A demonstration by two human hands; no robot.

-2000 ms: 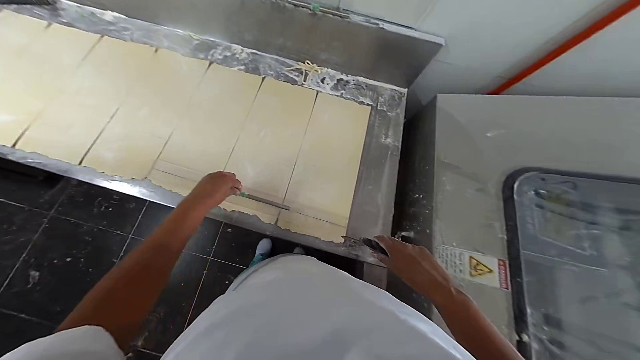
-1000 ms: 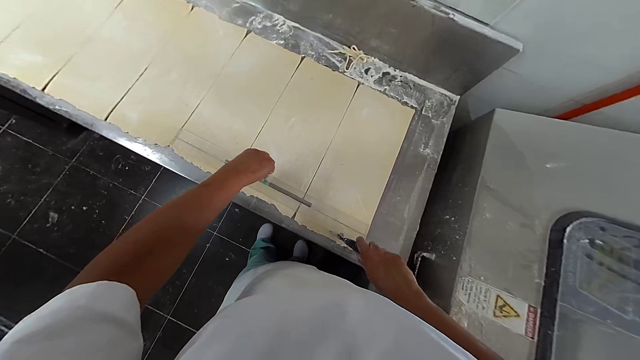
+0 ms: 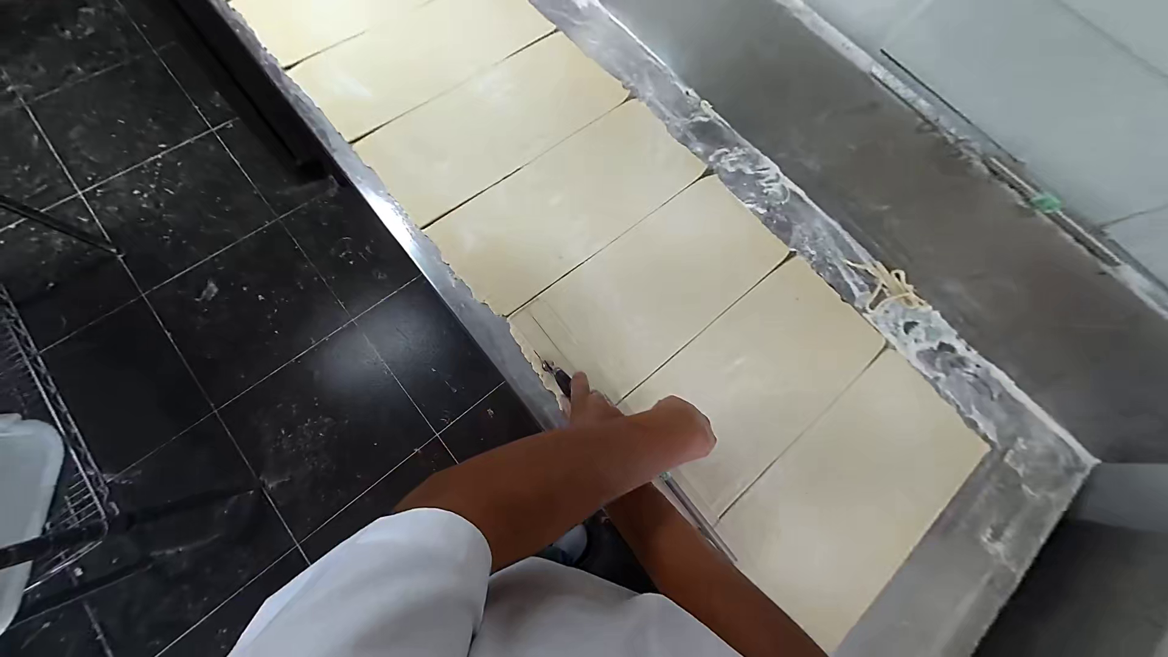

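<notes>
A sheet of pale dough (image 3: 766,374), cut across into several panels, lies on the floured metal table (image 3: 958,538). My left hand (image 3: 684,429) is closed on a clear straightedge (image 3: 698,516) that lies along the dough's near side; the fingers are mostly hidden. Beneath my left forearm, my right arm crosses towards the left. My right hand (image 3: 589,401) grips a small cutter with a dark handle (image 3: 562,380), its metal tip on the dough by the straightedge's far left end, close to the ragged near edge.
Dough scraps (image 3: 885,285) lie on the floured strip behind the sheet, below the metal backsplash (image 3: 821,155). Black floor tiles (image 3: 301,365) are on the left, with a wire basket (image 3: 78,511) at the lower left. My feet are partly visible below the table edge.
My right hand with the cutter has moved from the straightedge's right end to its left end, passing under my left arm. The view has turned and shifted left.
</notes>
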